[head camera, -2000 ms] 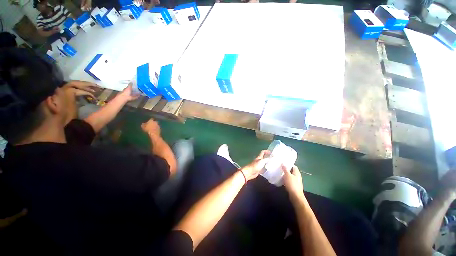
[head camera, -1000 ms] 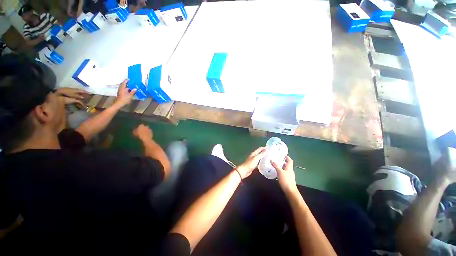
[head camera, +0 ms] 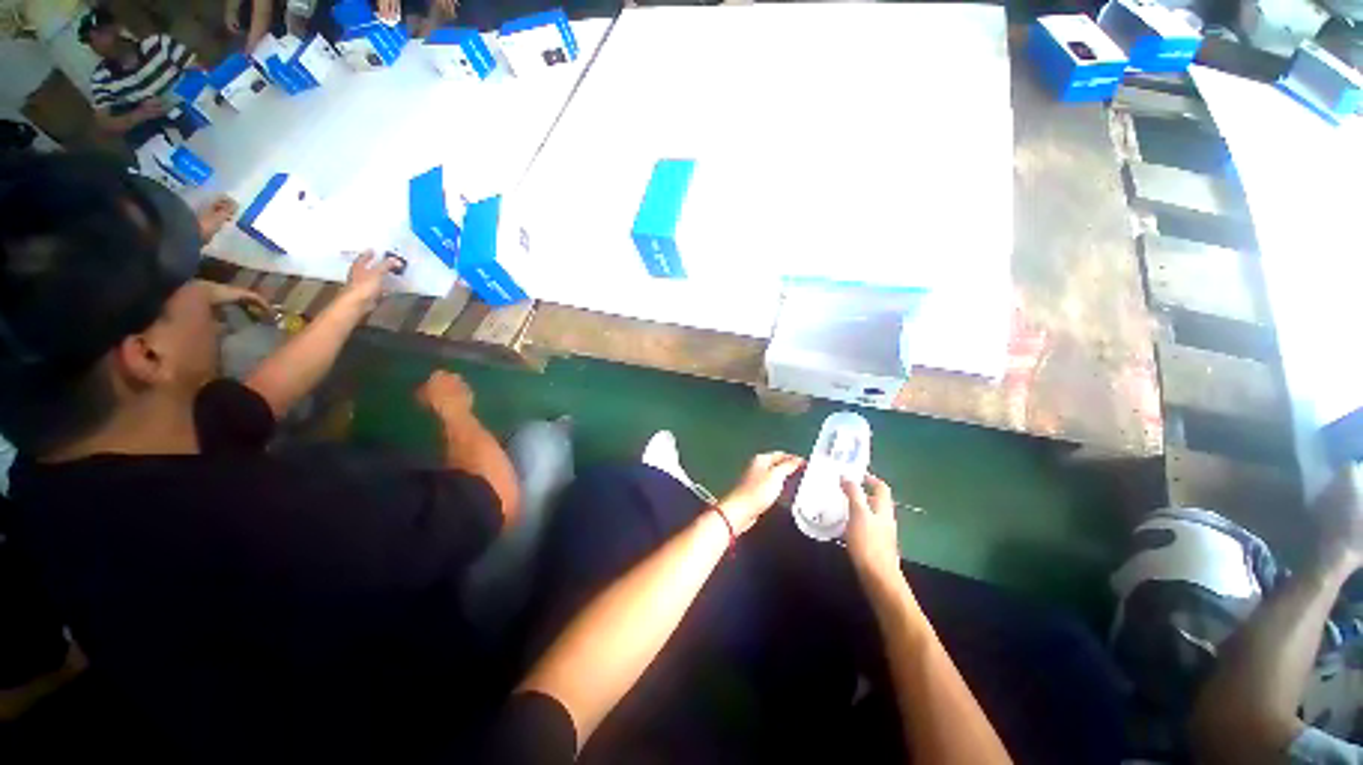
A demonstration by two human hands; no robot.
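Observation:
A white rounded oblong product or moulded tray (head camera: 833, 475) with grey detail is held over the lap. My right hand (head camera: 872, 520) grips its right side, thumb on top. My left hand (head camera: 767, 486) is at its left side; whether its fingers touch the piece is hard to tell. An open retail box (head camera: 840, 351), grey-white inside, lies at the table edge just beyond my hands, its opening towards me.
A blue retail box (head camera: 664, 218) stands on the white table board (head camera: 807, 135). Two more stand to the left, near a seated person (head camera: 195, 508) in black reaching over the board. Pallet wood (head camera: 1084, 284) lies right. Another person's arm (head camera: 1271, 658) is at far right.
The white piece was seen more as a pale block, then turned; now its rounded face shows upright. The neighbour's hand has let go of a blue box and moved left.

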